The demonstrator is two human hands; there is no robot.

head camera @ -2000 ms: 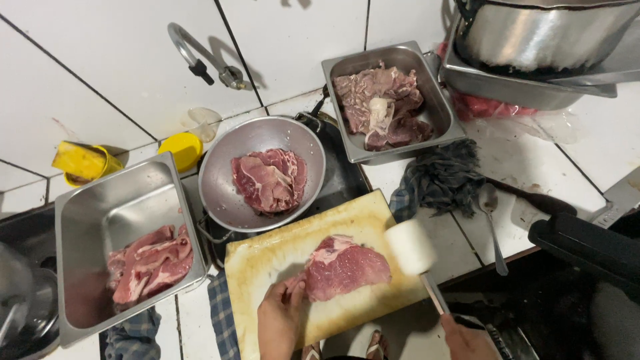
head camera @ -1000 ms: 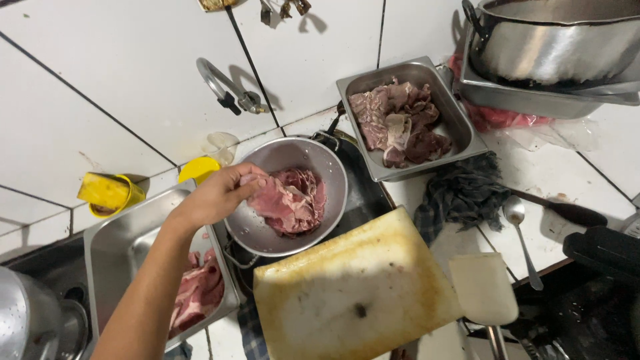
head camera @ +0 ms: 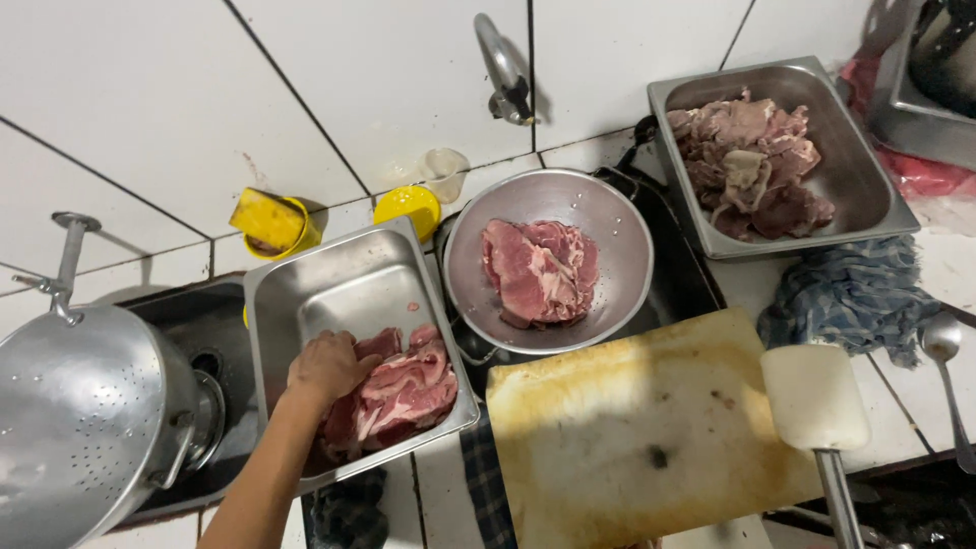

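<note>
My left hand (head camera: 328,367) reaches into the left steel pan (head camera: 347,259), its fingers on the raw meat slices (head camera: 412,389); whether they grip a slice is hard to tell. Right of that pan, a round metal bowl (head camera: 465,305) holds a stack of raw slices (head camera: 541,274). The stained cutting board (head camera: 595,457) lies below the bowl with no meat on it. A mallet with a white block head (head camera: 814,396) rests over the board's right edge, its metal handle running down out of view. My right hand is not in view.
A second steel pan (head camera: 869,198) of meat stands at the upper right, beside a checkered cloth (head camera: 846,297) and a spoon (head camera: 944,343). A perforated metal colander (head camera: 84,412) is at the left. Two taps stick out from the wall; a yellow cup (head camera: 301,242) holds a sponge (head camera: 268,217).
The slice on the board two seconds ago is gone from it; my left hand held a slice over the bowl one second ago and has moved left into the pan. The view has shifted left.
</note>
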